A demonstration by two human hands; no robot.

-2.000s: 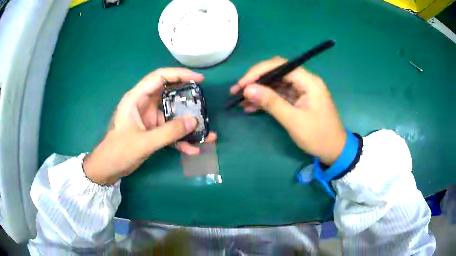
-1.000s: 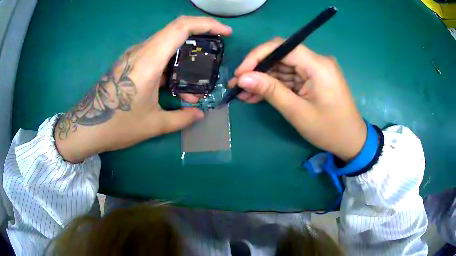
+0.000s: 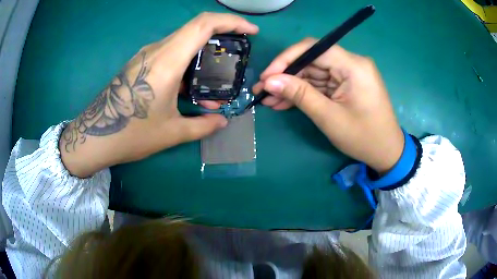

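My left hand (image 3: 158, 98) holds a black watch housing (image 3: 220, 68) by its edges, open side up, with dark and silvery internals and a small gold-coloured spot showing. My right hand (image 3: 332, 98) holds black tweezers (image 3: 329, 41) like a pen. Their tips point down at the upper part of an adhesive sheet (image 3: 229, 141) on clear shiny film, just below the housing. The sheet is grey-brown and lies on the green mat. Whether the tips hold anything is too small to tell.
A white round tub (image 3: 256, 4) is cut off by the top edge. A blue wrist strap (image 3: 400, 166) with a cord is on my right wrist. A white curved tray edge (image 3: 16, 32) is at the far left. Yellow (image 3: 482, 12) shows at the top right corner. Hair blurs the bottom.
The view has tilted down, so the tub has mostly left the top. My left hand has turned, its thumb has left the housing's inside, and the tweezers have come down to the sheet.
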